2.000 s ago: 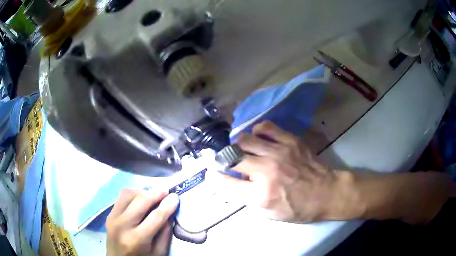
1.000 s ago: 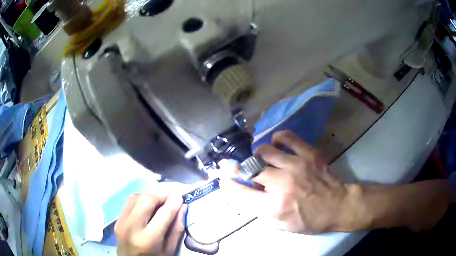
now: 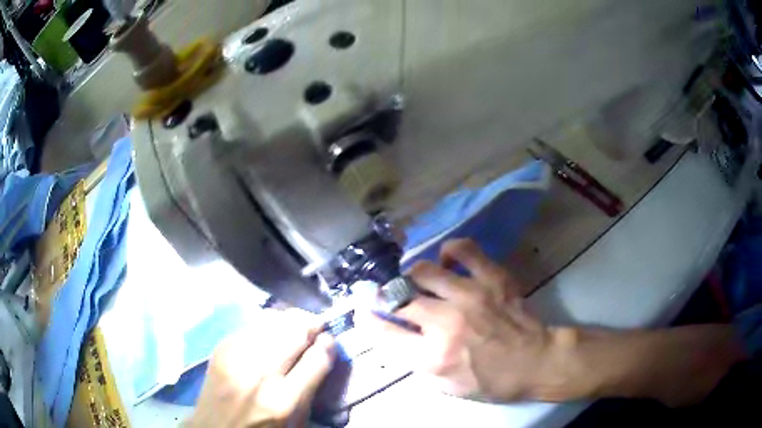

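Observation:
A small black woven label (image 3: 339, 323) lies in bright light just in front of the needle area. My left hand (image 3: 271, 376) pinches its left end between thumb and fingertip. My right hand (image 3: 476, 330) lies to the right of the presser foot, fingers bent, its fingertips on the blue cloth beside the needle. A light-blue garment panel (image 3: 493, 209) extends behind my right hand, and more of it lies glaring white to the left. The sewing machine head (image 3: 276, 192) stands over the work. The needle tip is lost in glare.
Red-handled thread snips (image 3: 589, 185) lie on the machine bed at right. Waiting blue pieces (image 3: 79, 292) drape at left over yellow printed tape (image 3: 63, 238). A ribbed tension dial (image 3: 368, 180) is on the head above my right hand. Yellow thread (image 3: 180, 79) winds round a post.
My left hand has moved right and closer to the needle with the label, now covering more of it. My right hand stays beside the needle. The camera view has shifted slightly.

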